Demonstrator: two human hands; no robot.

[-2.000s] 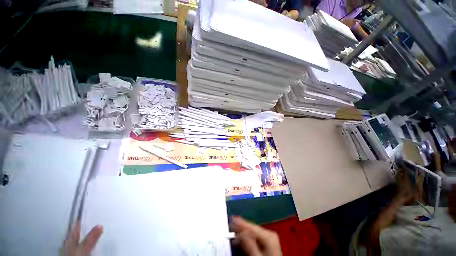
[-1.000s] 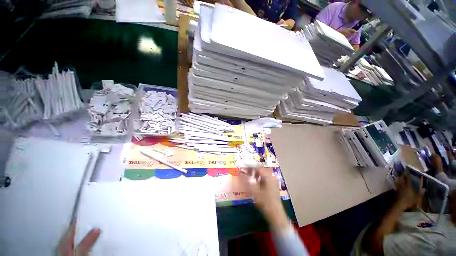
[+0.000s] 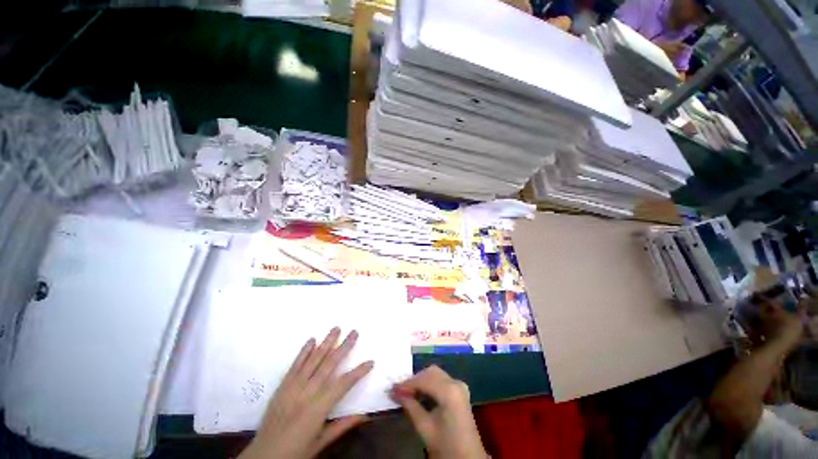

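Observation:
A flat white housing lies in front of me, over the lower left part of the printed colour sheet. Its dotted patch is at the lower left. My left hand lies flat on it with fingers spread. My right hand is at its lower right corner, fingers pinched together at the edge; whether a small piece is between them cannot be made out. Another white housing lies at the left, with more under it.
Thin white sticks lie beyond the work. Two clear bins hold small white fittings. Tall housing stacks stand behind. A cardboard sheet is at the right, with framed units and a neighbour's arm beyond.
My right hand has come back from the small scrap pile to the housing's corner. The housing has turned, its dotted patch now at lower left. My left hand has moved from its left edge onto its face.

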